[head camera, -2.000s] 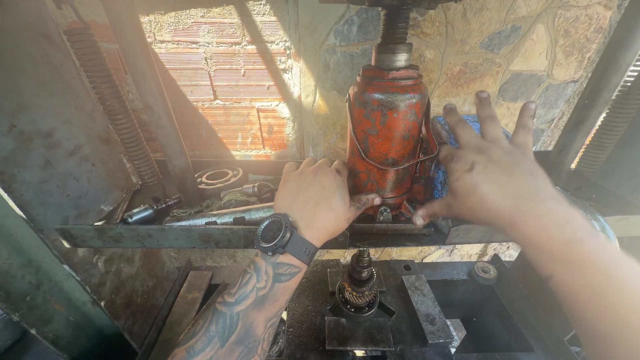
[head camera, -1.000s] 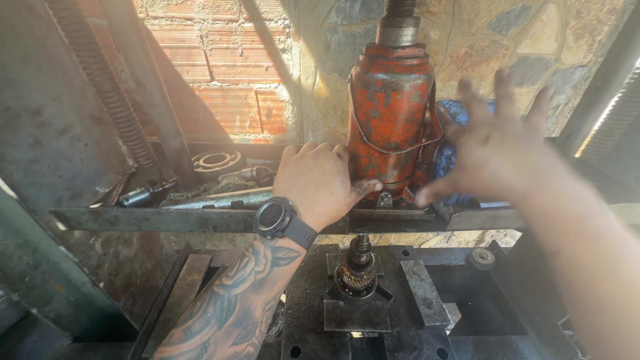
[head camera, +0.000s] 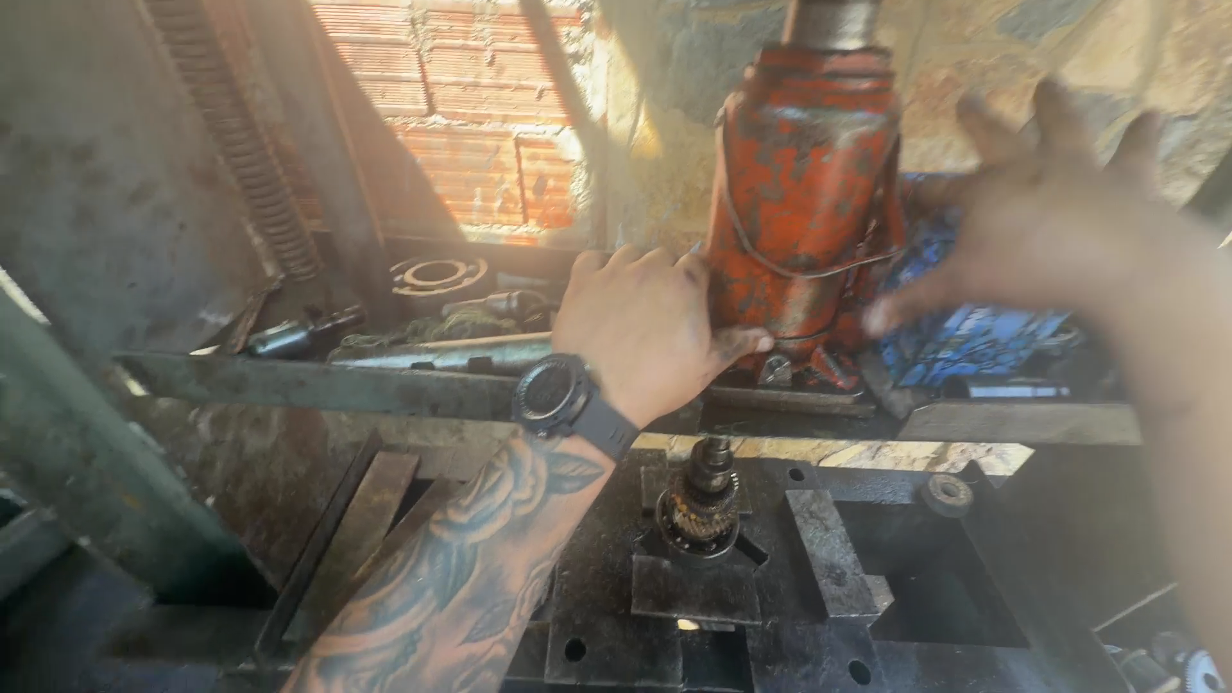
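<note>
A worn red hydraulic bottle jack (head camera: 799, 212) stands upright on the crossbar shelf of a press frame. My left hand (head camera: 640, 332) rests at the left of its base, thumb against the lower body; its other fingers curl over the shelf, and what they grip is hidden. My right hand (head camera: 1044, 217), blurred, hovers right of the jack with fingers spread and holds nothing. Behind it lies a blue patterned cloth or bag (head camera: 972, 337). Below the jack, a greasy gear shaft with a bearing (head camera: 705, 510) stands upright on the dark steel press bed (head camera: 616, 626).
Left on the shelf lie a ring-shaped part (head camera: 438, 276), a metal bar (head camera: 443, 354) and a socket-like tool (head camera: 303, 332). A coil spring (head camera: 231, 135) hangs at the left. On the bed are a steel block (head camera: 837, 553) and a small bearing (head camera: 948, 493).
The view has moved closer to the jack. My right hand stays raised beside it, fingers spread; my left hand stays at its base.
</note>
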